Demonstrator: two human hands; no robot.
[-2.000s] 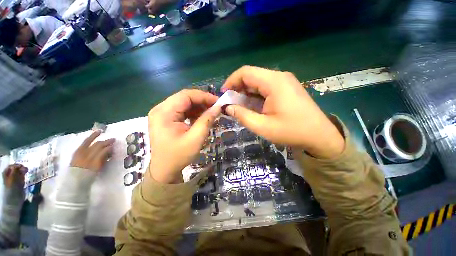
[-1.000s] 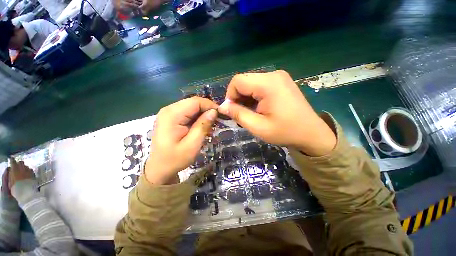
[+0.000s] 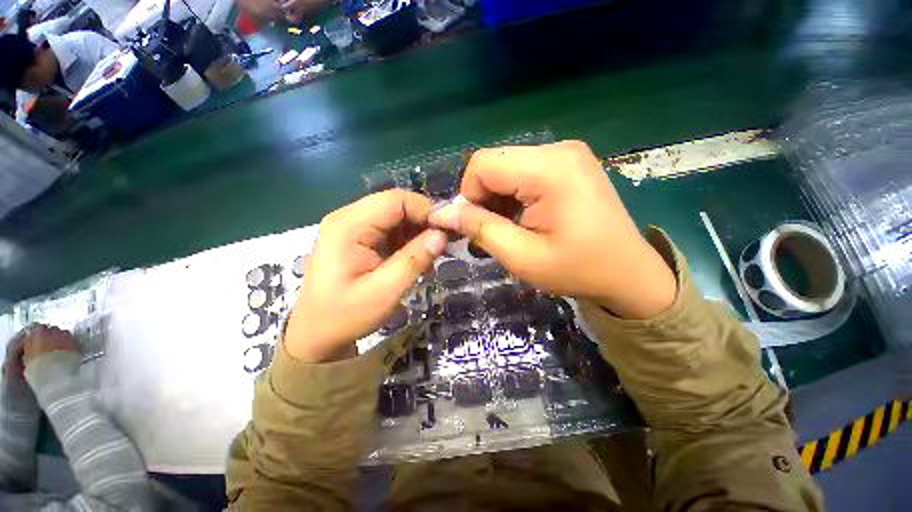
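My left hand (image 3: pixel 365 270) and my right hand (image 3: pixel 560 225) meet fingertip to fingertip above the blister tray. My right thumb and index finger pinch a small piece of white backing strip (image 3: pixel 453 212), mostly hidden by the fingers. My left thumb and index finger are pinched together against it; what they hold is hidden. Below the hands lies the clear, shiny blister tray (image 3: pixel 495 415) with rows of black modules (image 3: pixel 457 306). Several finished modules (image 3: pixel 256 325) with grey round faces lie on the white work sheet (image 3: pixel 170 385), left of my left hand.
The roll of adhesive pads (image 3: pixel 833 268) stands at right beside a narrow white strip (image 3: pixel 725 250). Stacked clear trays (image 3: pixel 850 150) are at the far right. A co-worker's striped sleeves (image 3: pixel 75 410) are at left, near another clear tray (image 3: pixel 95 320). Yellow-black tape (image 3: pixel 860 435) marks the floor.
The white strip between my fingers shows less than before, and my fingertips have come together. The co-worker's hand has moved left, off the white sheet near the modules.
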